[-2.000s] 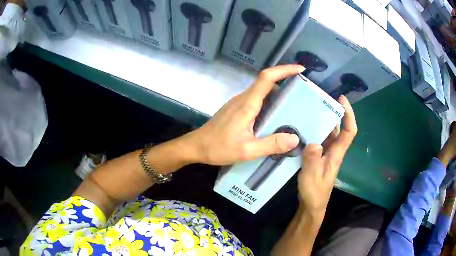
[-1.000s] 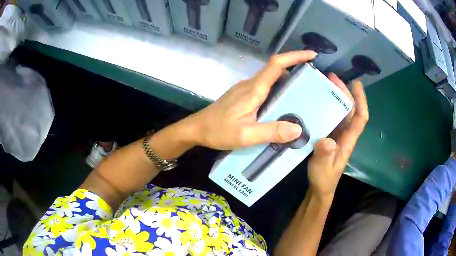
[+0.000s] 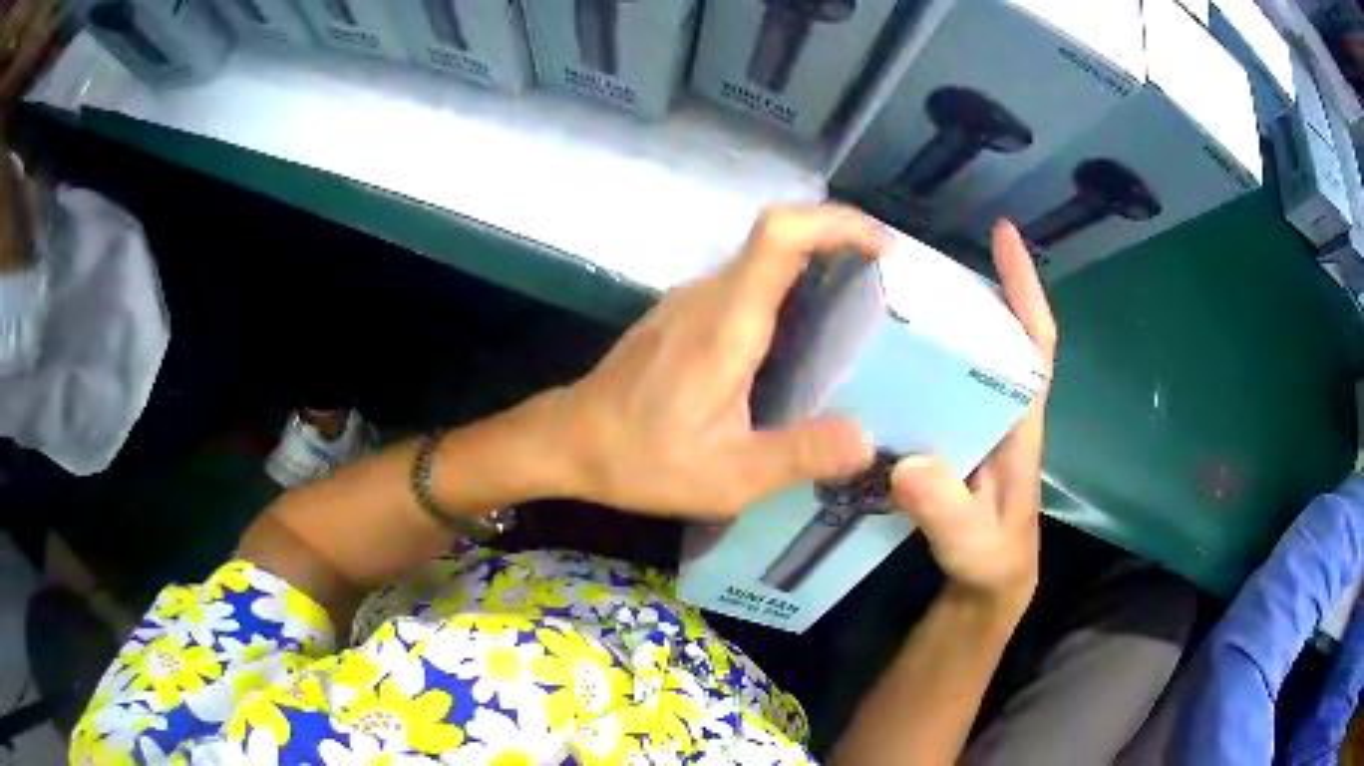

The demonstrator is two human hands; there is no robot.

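Note:
A pale blue retail box (image 3: 942, 392) with a dark fan picture and "MINI FAN" print is held tilted in front of me, its white end (image 3: 957, 299) turned up and partly showing. My left hand (image 3: 703, 382) holds its left side, thumb on the front face and index finger at the upper corner. My right hand (image 3: 995, 464) holds its right side, thumb on the front near the fan picture, a finger raised behind the far edge. The back and lower end are hidden.
Standing boxes (image 3: 770, 60) line the far side on a white sheet (image 3: 449, 165). Two larger-looking boxes (image 3: 1032, 135) stand just beyond my hands on the green bench (image 3: 1182, 359). A blue sleeve (image 3: 1272, 629) is at right, pale cloth (image 3: 90, 329) at left.
The held box has tipped so that its white end shows more. My left index finger has moved down and left with the corner. The view has shifted slightly.

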